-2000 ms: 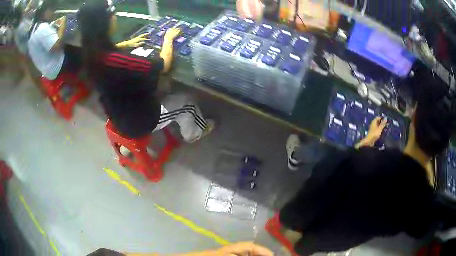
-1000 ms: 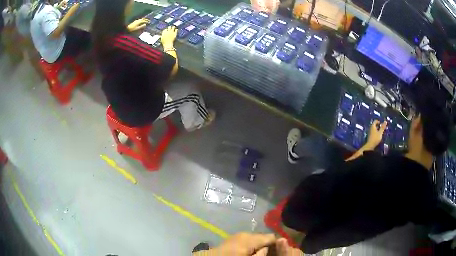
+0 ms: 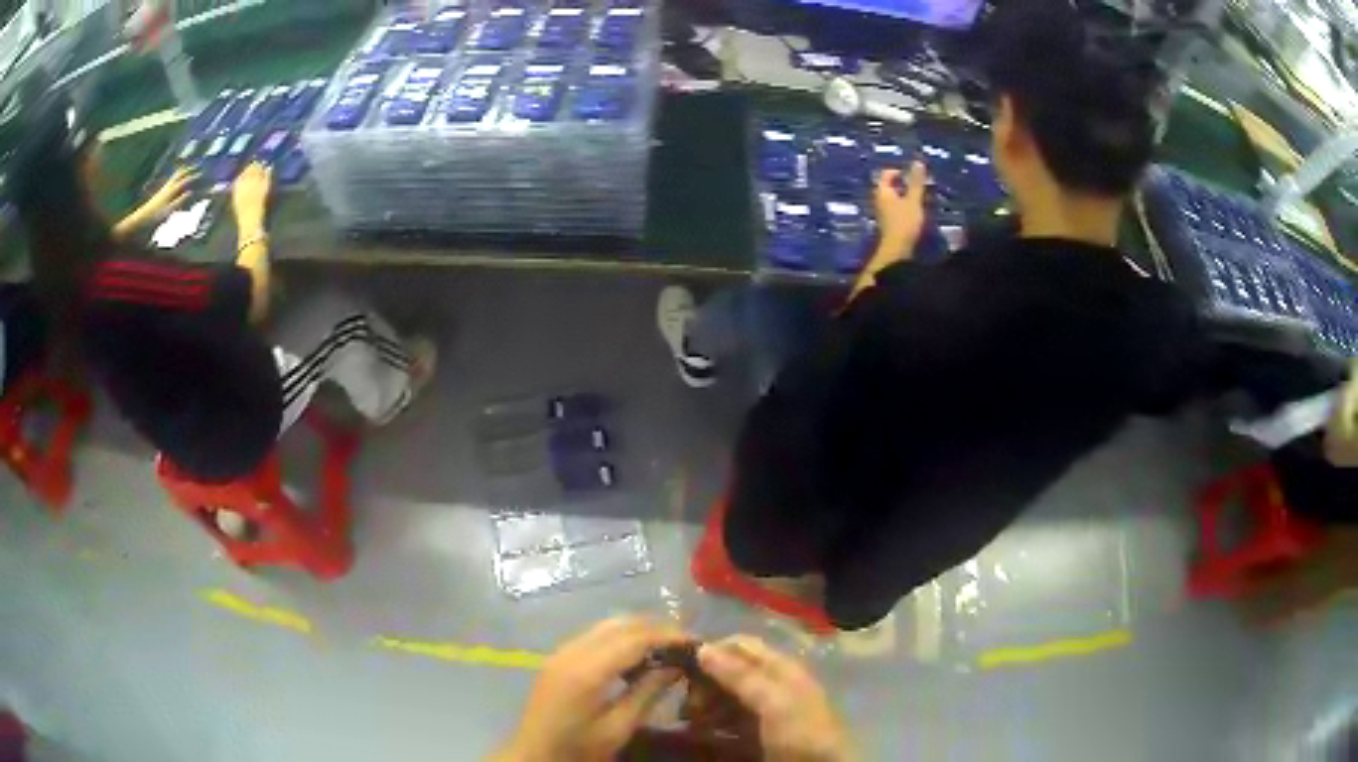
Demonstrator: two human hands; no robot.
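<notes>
My left hand [image 3: 596, 692] and my right hand [image 3: 775, 697] are together at the bottom centre of the view, cut off by the lower edge. Their fingers meet around a small dark part [image 3: 673, 655], held between the fingertips. A brownish, blurred area shows below it between the hands; I cannot tell what it is. Beyond my hands, a clear plastic tray [image 3: 571, 554] lies low on the grey floor. Several blue phone units [image 3: 581, 439] lie just behind it.
A thick stack of clear blister trays [image 3: 477, 179] with blue phones stands on the green bench [image 3: 700, 164]. A person in black [image 3: 968, 402] sits ahead on a red stool [image 3: 730, 573]. Another person [image 3: 171, 357] sits at the left. A yellow line [image 3: 462, 652] crosses the floor.
The view has swung right and levelled, so the bench and people appear further left. Both hands have come up into view at the bottom centre, with fingers together on the dark part.
</notes>
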